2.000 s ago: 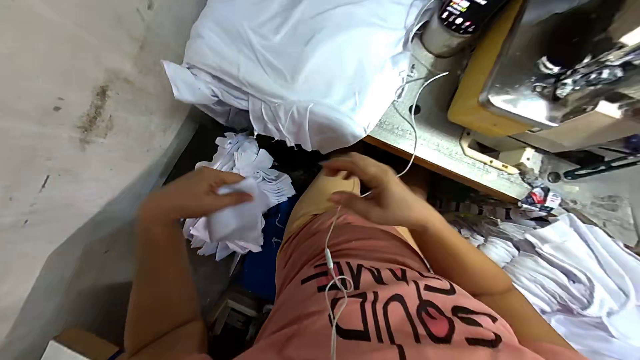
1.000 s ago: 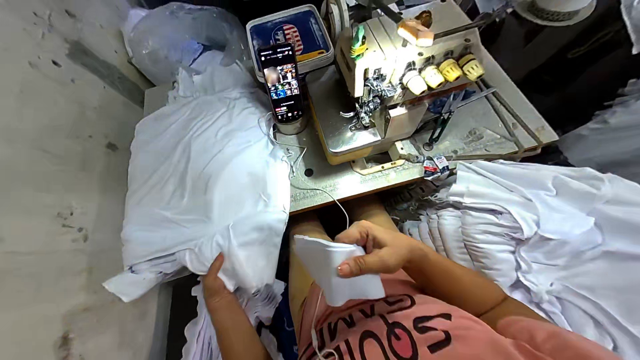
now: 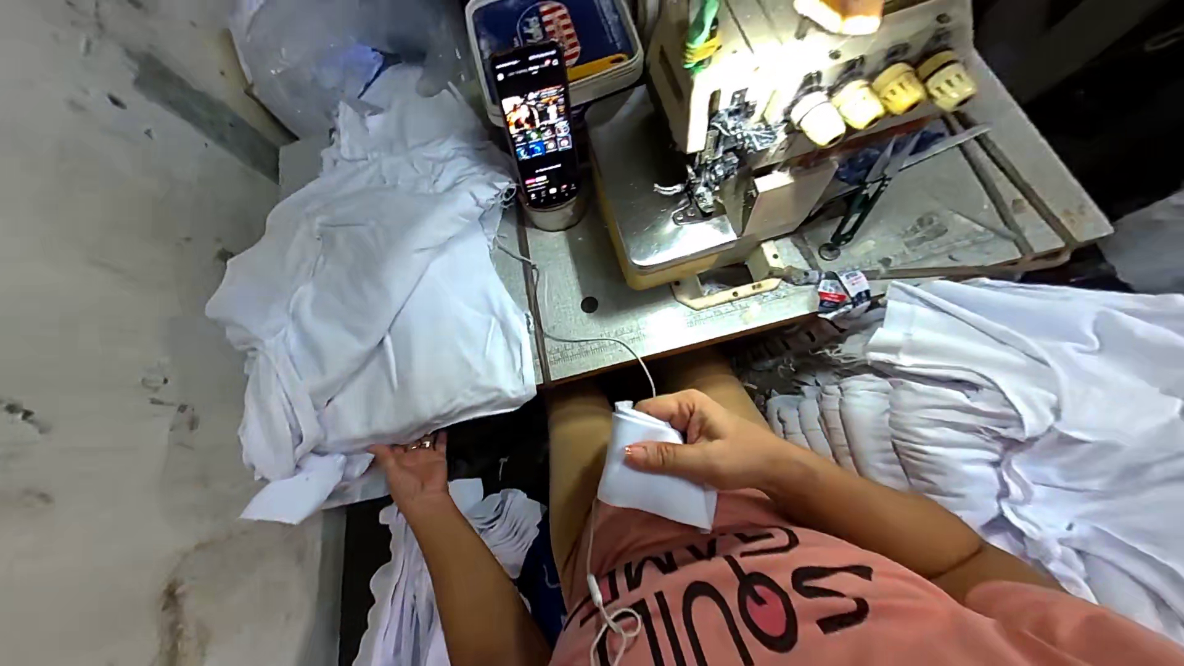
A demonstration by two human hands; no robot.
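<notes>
My right hand (image 3: pixel 708 439) pinches a small folded stack of white fabric pieces (image 3: pixel 652 472) between thumb and fingers, above my lap. At the lower edge of a big pile of white fabric (image 3: pixel 398 314), my left hand (image 3: pixel 416 467) is palm up, its fingertips tucked beneath the cloth; whether they grip it is hidden. Below that hand, a bundle of white cut pieces (image 3: pixel 504 527) hangs beside my leg. An overlock sewing machine (image 3: pixel 666 213) stands on the table with its lamp lit.
A smartphone (image 3: pixel 536 125) leans upright before a plastic tub (image 3: pixel 601 83). Thread snips (image 3: pixel 856 213) and tweezers lie right of the machine. White garments (image 3: pixel 1054 398) are heaped at the right. An earphone cable (image 3: pixel 601 340) crosses the table edge to my lap. A wall (image 3: pixel 120 324) borders the left side.
My left hand has moved from the hanging bundle to the big pile's lower edge. The small white stack, near my left hand two seconds ago, is in my right hand. The view has shifted toward the machine.
</notes>
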